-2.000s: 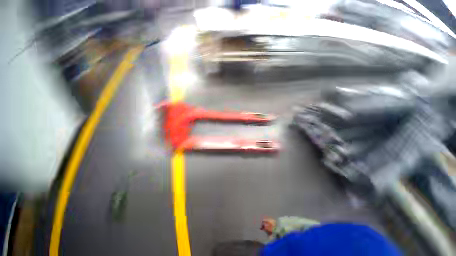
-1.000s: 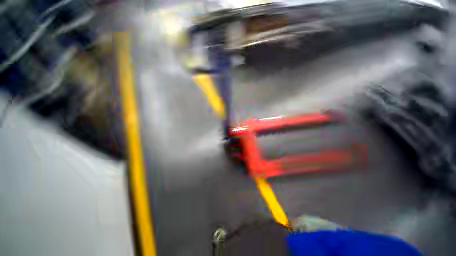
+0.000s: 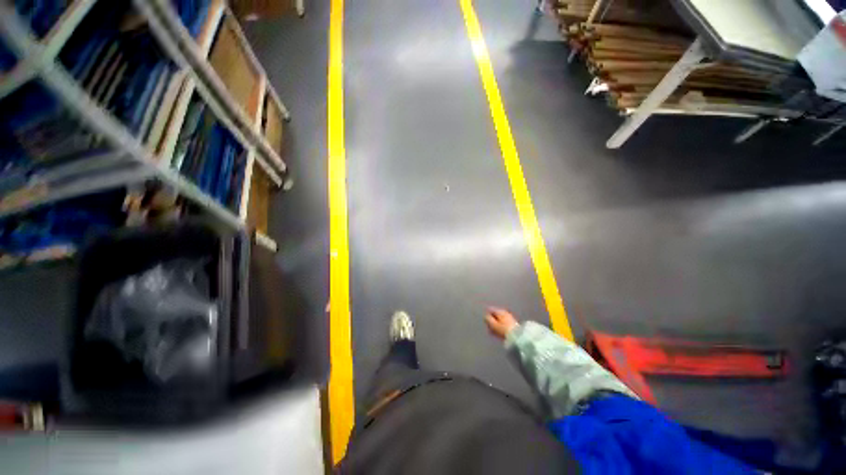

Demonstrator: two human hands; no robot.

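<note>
My right hand [image 3: 501,321] hangs over the grey floor at the lower middle. It is bare and small in the picture, with a pale green sleeve and blue cloth higher up the arm. No object shows in it, but its finger pose is too small to read. My left hand is not in view. The red pallet jack [image 3: 686,357] lies low on the floor right of my arm, its upper fork pointing right; its lower part is partly hidden by my blue sleeve. One light shoe [image 3: 402,327] shows below my dark clothing.
Two yellow lines [image 3: 339,223] edge the grey aisle. At left stand racks with blue items [image 3: 209,158], a black bin [image 3: 223,306] with clear plastic inside, and a white surface [image 3: 232,436]. At upper right, long tan tubes [image 3: 649,60] lie under a table [image 3: 742,23].
The view has moved on along the aisle and is sharper. The pallet jack now shows at lower right. The racks and bin have come into clear view, and my right hand shows again.
</note>
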